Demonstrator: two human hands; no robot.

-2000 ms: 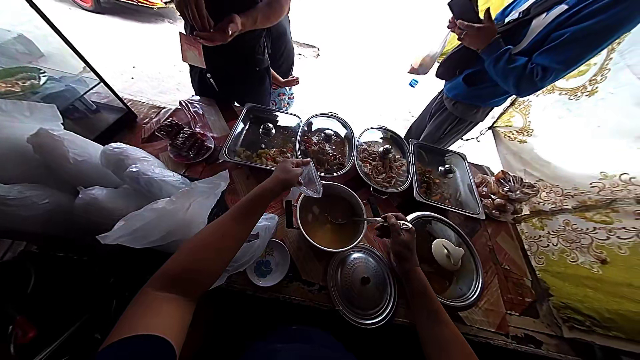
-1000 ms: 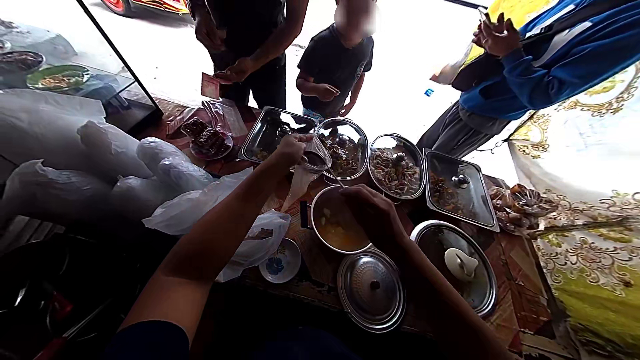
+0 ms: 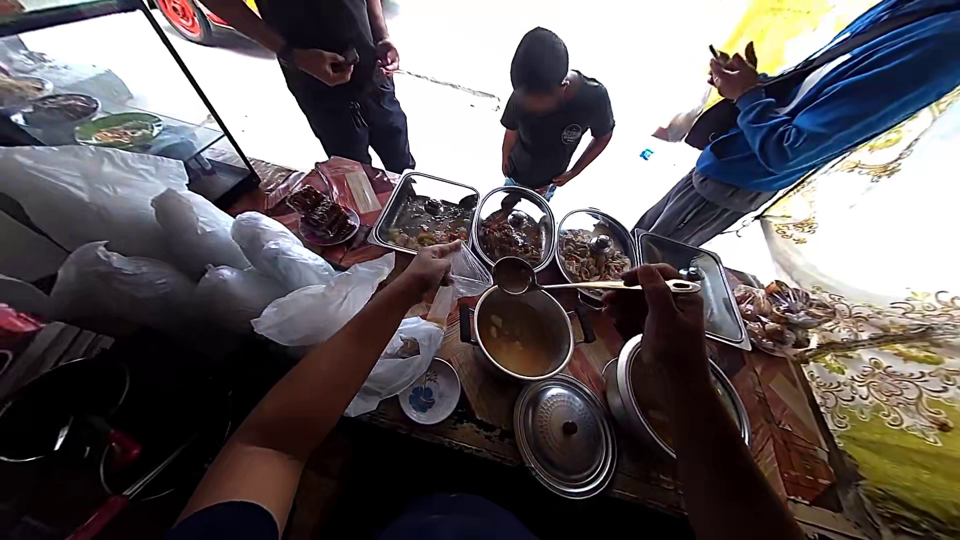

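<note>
My left hand [image 3: 433,268] grips the top of a clear plastic bag [image 3: 469,271], which hangs beside the pot's upper left rim. My right hand [image 3: 660,300] is closed around the handle of a metal ladle [image 3: 514,275]. The ladle's bowl is over the upper rim of a pot of broth [image 3: 523,337], next to the bag. What the ladle bowl holds is hard to tell. A round metal lid [image 3: 565,436] lies below the pot. To the right, behind my right forearm, stands a larger metal pot [image 3: 626,390], partly hidden.
Lidded trays of food [image 3: 429,217] line the table's far side. White plastic bags [image 3: 292,300] fill the left, near a flowered plate [image 3: 430,391] and a glass case [image 3: 202,112]. Wrapped packets [image 3: 784,311] lie at right. Three people stand beyond the table, one in a blue jacket [image 3: 825,112].
The ladle was inside the pot two seconds ago; its bowl is now raised at the rim. My right hand has moved right since one second ago. The person in the middle now bends the head down.
</note>
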